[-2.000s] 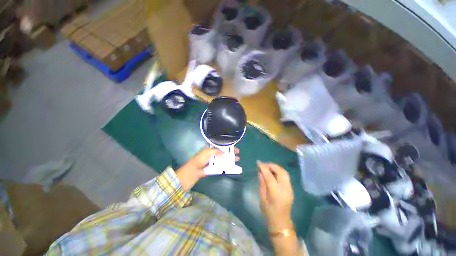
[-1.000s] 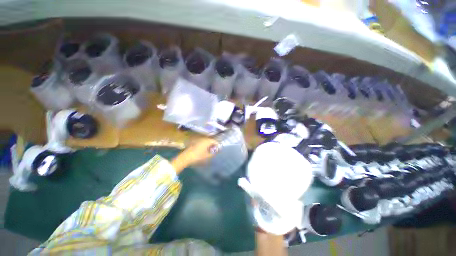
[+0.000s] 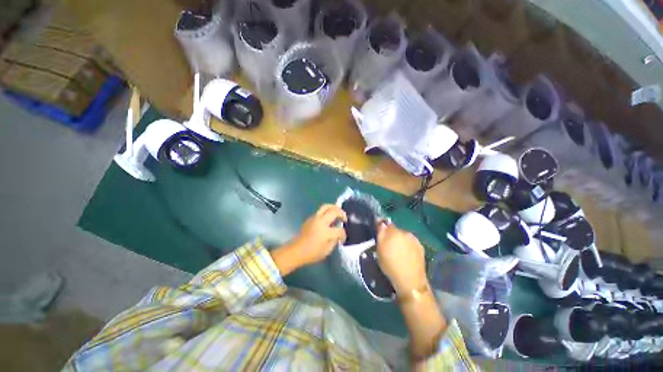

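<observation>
A white-and-black security camera [image 3: 375, 275] is low over the green mat in front of me, with a clear ribbed bag [image 3: 354, 196] around its upper part. My left hand [image 3: 318, 236] grips the bag's rim from the left. My right hand [image 3: 401, 256] is closed at the right side of the rim, its fingertips partly hidden. A black part shows inside the bag mouth. The black ball end with a small label faces down and right; I cannot tell how far the bag covers it.
Two bare cameras [image 3: 182, 149] stand at the mat's left corner. A black cable [image 3: 259, 195] lies on the mat [image 3: 218, 174]. Bagged cameras [image 3: 304, 76] stand in rows on cardboard behind. An empty bag [image 3: 398, 116] and more bare cameras lie right. Another bagged camera [image 3: 493, 320] is lower right.
The view has swung back left. My left hand, earlier at a bag, and my right hand, earlier holding a camera up, are now together at one bagged camera. The black cable on the mat is now visible.
</observation>
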